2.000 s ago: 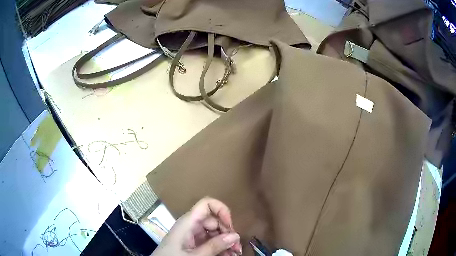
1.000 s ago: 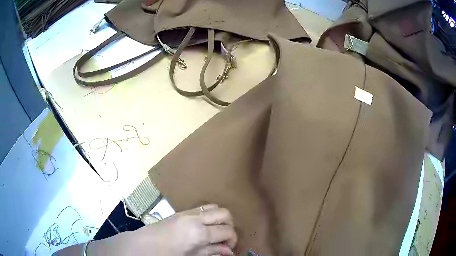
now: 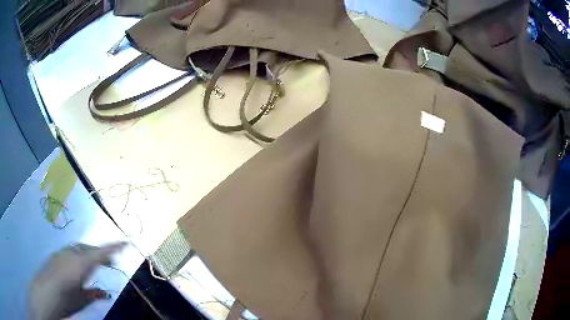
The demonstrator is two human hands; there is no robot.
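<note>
A large brown bag body [image 3: 369, 187] lies across the middle and right of the view, with a long stitched seam and a small white label [image 3: 432, 122] on that seam. A beige ribbed webbing band [image 3: 170, 251] shows at its lower left edge. My left hand [image 3: 78, 281] is at the lower left, away from the bag and over the white surface. It is motion-blurred, with its fingers apart, and I see nothing held in it. A thin thread end near the fingers is too blurred to place. My right hand is out of view.
Another brown bag [image 3: 275, 28] lies at the top, its thin straps [image 3: 209, 109] and long handle [image 3: 94, 103] on the tan table [image 3: 144, 147]. More brown pieces [image 3: 487, 62] with a webbing tab lie at upper right. Loose threads [image 3: 147, 186] and yellow tape [image 3: 57, 181] lie left.
My left hand has moved left off the bag's lower edge to the white surface. The snips and white-covered fingertip seen at the bottom edge earlier are out of view. The view has shifted slightly.
</note>
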